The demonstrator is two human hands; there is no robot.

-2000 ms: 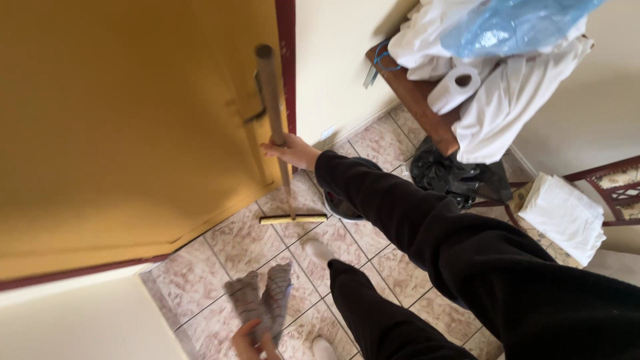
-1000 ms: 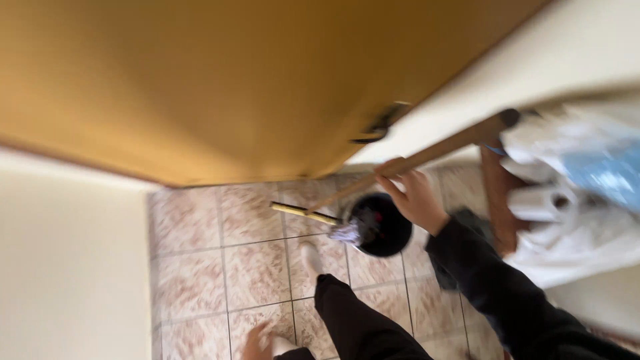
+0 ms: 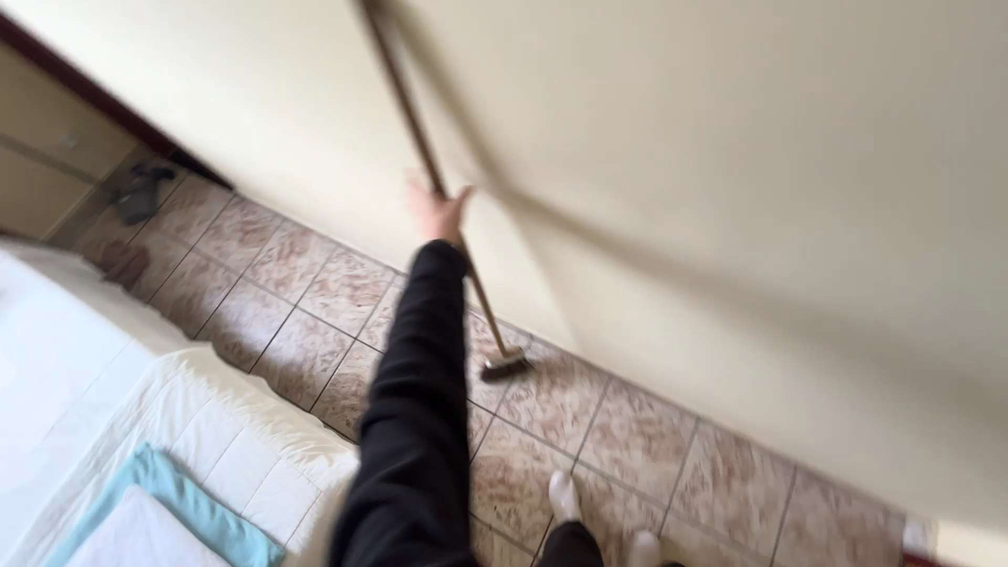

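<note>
A broom with a long wooden handle [image 3: 413,118] and a dark-bristled head [image 3: 504,365] stands tilted near the wall, its bristles on the tiled floor. My left hand [image 3: 439,209], in a black sleeve, is around the middle of the handle, the handle passing between thumb and fingers. Blur hides the exact finger contact. The handle's top runs out of view at the upper edge. My right hand is out of view.
A cream wall [image 3: 709,197] runs along the tiled floor [image 3: 622,441]. To the left is a bed with white covers [image 3: 236,441] and folded turquoise cloth [image 3: 181,488]. Grey footwear [image 3: 138,197] lies far left. My white-socked foot [image 3: 563,496] is below the broom.
The view has turned from the yellow door to a wall and bed. The squeegee held by my right hand and the black bucket are gone from view; my left hand is now at a broom.
</note>
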